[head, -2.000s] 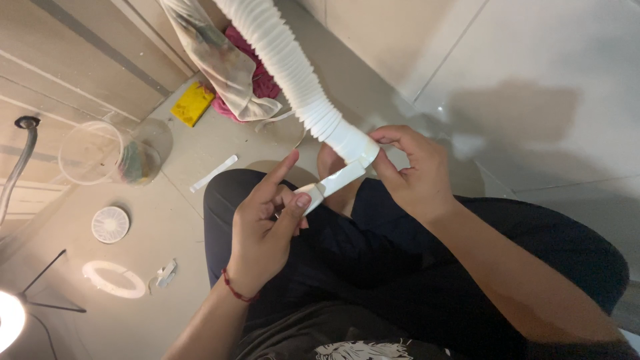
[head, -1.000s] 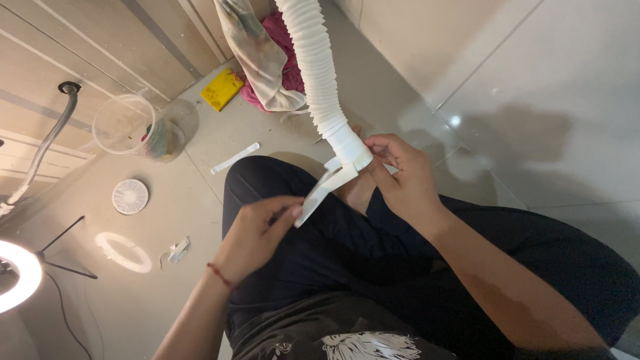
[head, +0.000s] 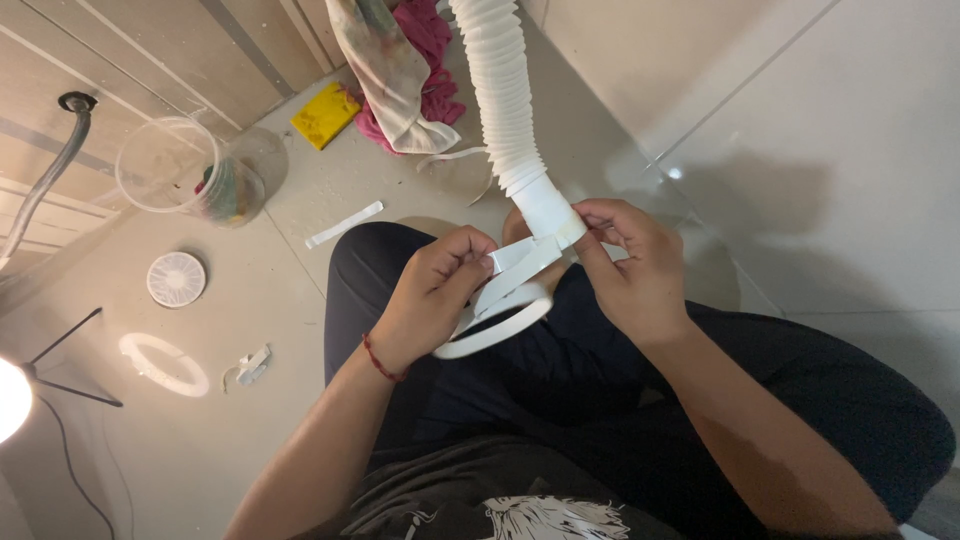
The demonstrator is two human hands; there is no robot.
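A white corrugated drain hose (head: 501, 90) hangs down from the top edge and ends in a smooth white cuff (head: 547, 214). My right hand (head: 630, 266) grips the cuff's lower end between thumb and fingers. From that end a strip of white tape (head: 517, 279) stretches down to the left, with a loop or roll of it (head: 499, 330) hanging over my lap. Between thumb and fingers, my left hand (head: 446, 289) pinches a white strip end (head: 511, 256) beside the cuff. Its other fingertips are partly hidden.
On the tiled floor lie a yellow sponge (head: 325, 115), stained cloths (head: 397, 82), a clear plastic tub (head: 191, 169), a round white drain cover (head: 176, 279), a loose white strip (head: 345, 224) and scraps (head: 253, 366). A lit lamp (head: 11, 401) on thin legs stands at left.
My left hand has moved closer to the cuff and now pinches a short strip there. A loop of white tape shows below the hands. My right hand stays at the cuff.
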